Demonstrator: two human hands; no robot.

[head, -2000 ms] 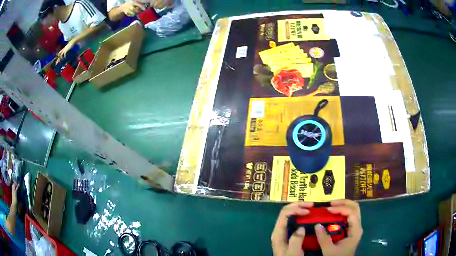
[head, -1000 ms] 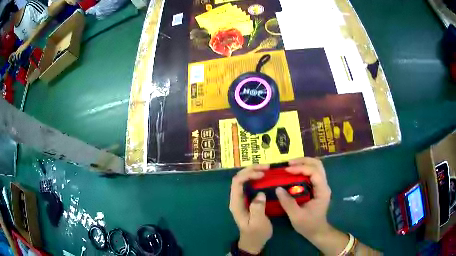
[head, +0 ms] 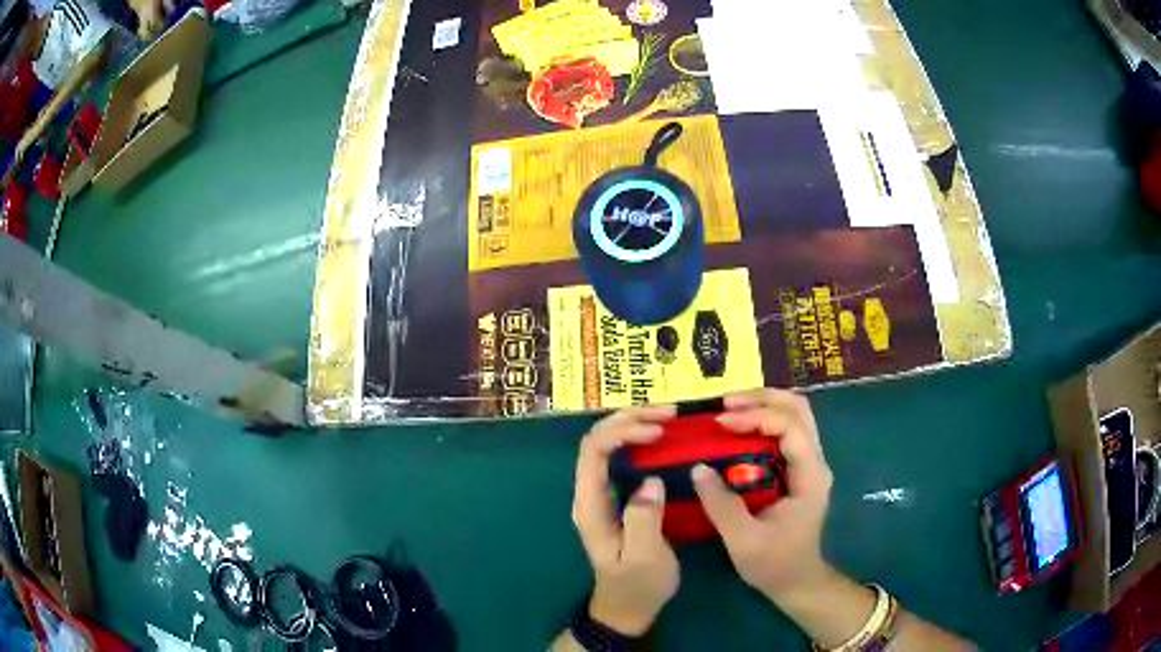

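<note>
A red Bluetooth speaker (head: pixel 694 439) is held level between both hands, just in front of the cardboard mat's near edge. My left hand (head: pixel 624 522) grips its left end, with the thumb on the black control strip. My right hand (head: pixel 777 503) grips its right end, with the thumb on the strip beside a glowing orange-red spot. A dark blue Bluetooth speaker (head: pixel 643 248) stands on the printed cardboard mat (head: pixel 847 299). Its round end faces up with a lit pale-blue ring, and its strap loop points away from me.
A red meter with a lit screen (head: pixel 1031 525) and a carton (head: pixel 1082 439) holding a smartphone (head: pixel 1117 484) are at right. Black rings (head: pixel 365 596) and plastic scraps lie lower left. A pale post (head: pixel 140 331) crosses the left. Another person's arm (head: pixel 57 108) and an open carton (head: pixel 150 108) are upper left.
The view has shifted, so the mat and blue speaker sit further left and higher. The blue speaker's ring went from blue to pink to pale blue. Both hands still hold the red speaker.
</note>
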